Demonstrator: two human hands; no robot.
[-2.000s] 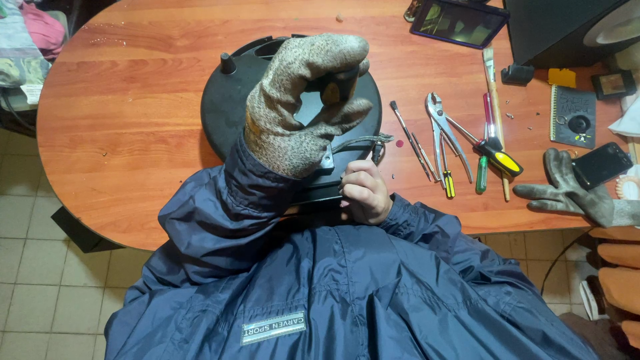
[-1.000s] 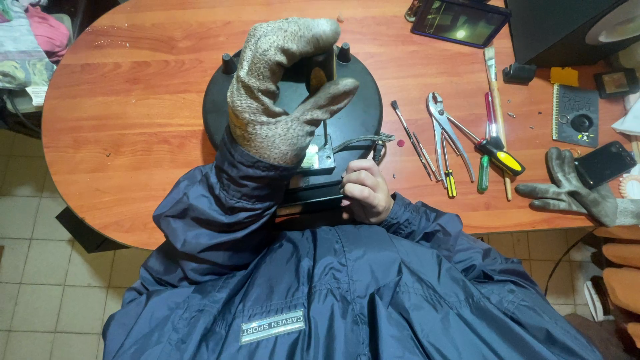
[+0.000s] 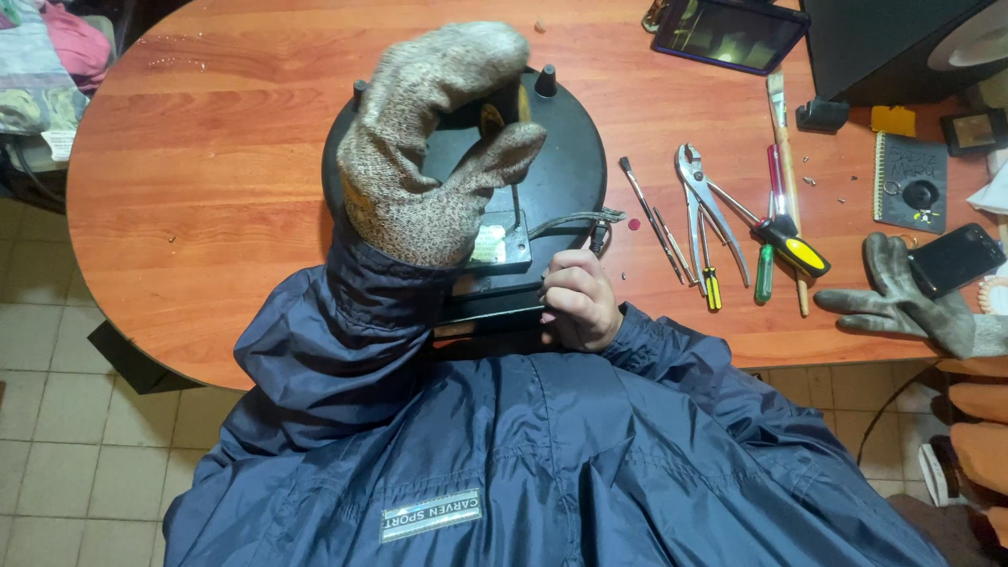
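Note:
A round black appliance base (image 3: 571, 173) with small feet lies on the table in front of me. My left hand (image 3: 441, 142), in a speckled grey work glove, curls round a screwdriver (image 3: 504, 110) with a black and yellow handle. Its shaft runs down to a small dark housing (image 3: 516, 250) with a pale label on the base. My bare right hand (image 3: 583, 303) rests with curled fingers at the near right edge of the base, just below a cable end (image 3: 598, 236); whether it grips the edge is hidden. Grey wires (image 3: 563, 223) come out beside the housing.
Right of the base lie thin tools (image 3: 654, 224), slip-joint pliers (image 3: 693, 177), several screwdrivers (image 3: 795, 248) and a paintbrush (image 3: 787, 157). Farther right are a notebook (image 3: 929, 165), a grey glove (image 3: 898, 295) and a phone (image 3: 957, 260). A tablet (image 3: 728, 35) and black speaker (image 3: 866, 47) stand behind.
My left hand has shifted and turned over the base, and the housing's label now shows more than in the earliest frame. My right hand has stayed at the edge.

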